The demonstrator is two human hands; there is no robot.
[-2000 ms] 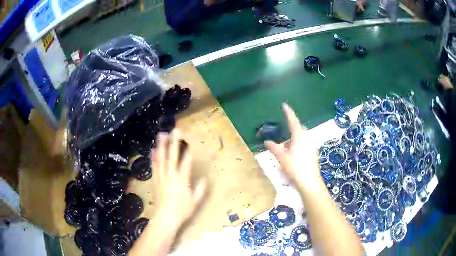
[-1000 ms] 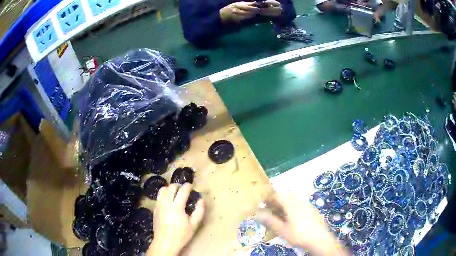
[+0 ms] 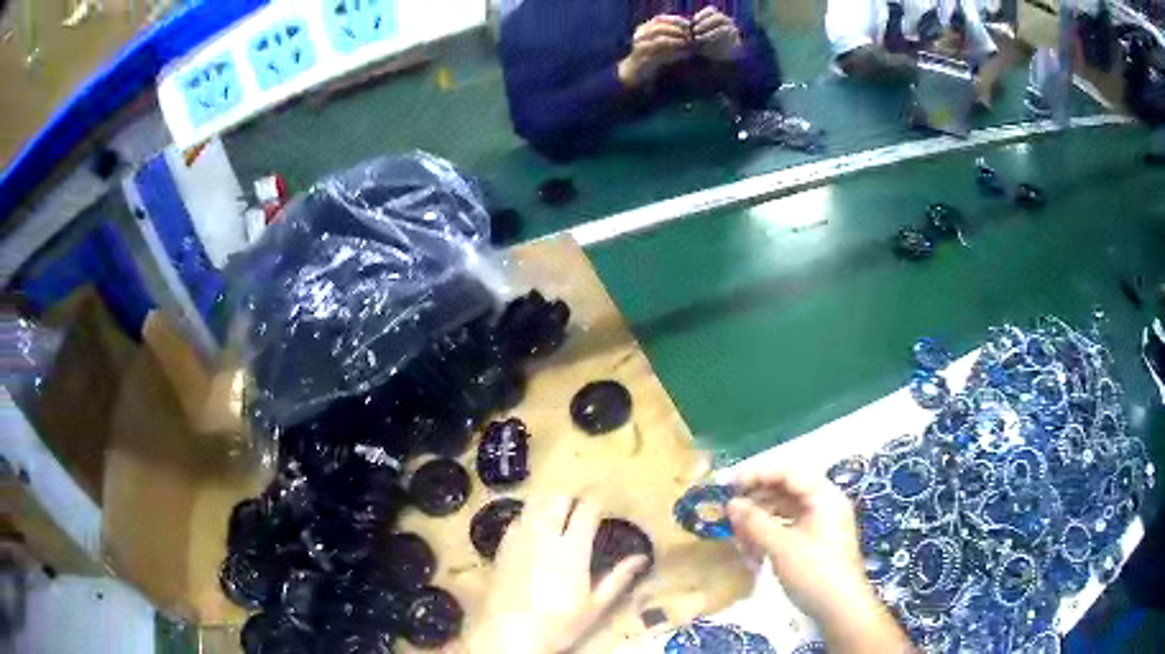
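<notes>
My left hand (image 3: 547,577) is low over the cardboard sheet (image 3: 581,466), its fingers at a round black housing (image 3: 621,547); whether it grips the housing is hard to tell. My right hand (image 3: 802,526) holds a blue-and-silver insert (image 3: 704,510) between thumb and fingers above the sheet's right edge. Other black housings lie loose on the cardboard, one singly (image 3: 601,406), more in a dark heap (image 3: 345,511) at left. A tangled heap of blue-and-silver inserts (image 3: 971,486) lies at right on a white surface.
A clear plastic bag (image 3: 377,288) of black housings stands at upper left. The green conveyor belt (image 3: 767,339) runs beyond the cardboard, with several joined units (image 3: 943,220) on it. A person's hands (image 3: 684,41) work across the belt. A socket panel (image 3: 288,58) is at upper left.
My right hand has picked up an insert and raised it. My left hand has moved right to another black housing. The view has shifted, and the units on the belt appear farther right.
</notes>
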